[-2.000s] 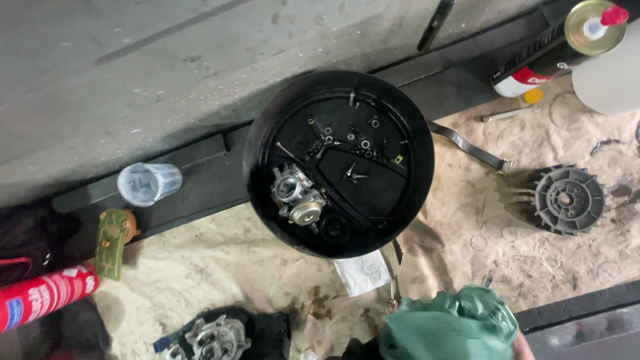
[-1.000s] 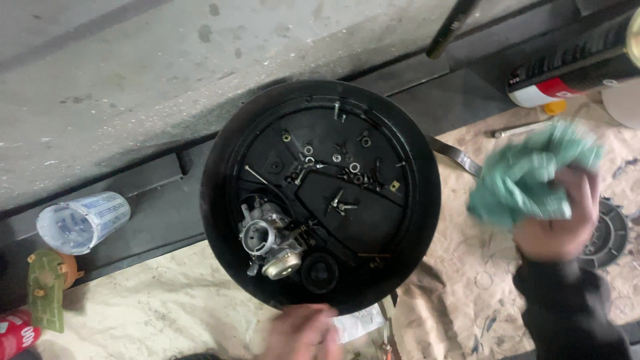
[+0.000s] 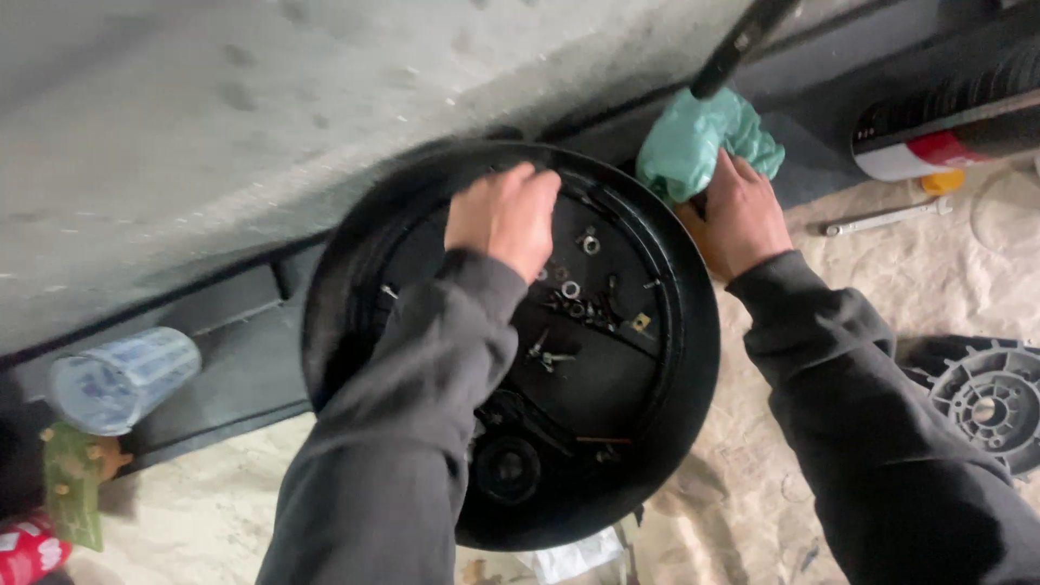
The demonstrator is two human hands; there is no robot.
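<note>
My left hand (image 3: 505, 215) is curled over the upper part of a round black tray (image 3: 699, 357); whether something small is between its fingers is hidden. Beside the tray's upper right rim, my right hand (image 3: 741, 215) holds a crumpled green plastic bag (image 3: 686, 146). Small metal parts lie in the tray: a nut (image 3: 591, 244), a washer (image 3: 571, 289), bolts (image 3: 548, 358) and a small brass-coloured plate (image 3: 640, 322). A round dark part (image 3: 508, 470) sits low in the tray. My left sleeve covers the place of the metal carburetor.
A translucent plastic cup (image 3: 130, 378) lies tilted at left above a greenish flat part (image 3: 71, 487) and a red can (image 3: 32, 548). At right are a spray can (image 3: 934, 146), a wrench (image 3: 886, 217) and a grey finned wheel (image 3: 987, 406). A dark bar (image 3: 739, 49) juts in from above.
My right hand has carried the green bag from the right of the tray to its upper right rim. My left hand has moved from the tray's lower edge up over its upper part.
</note>
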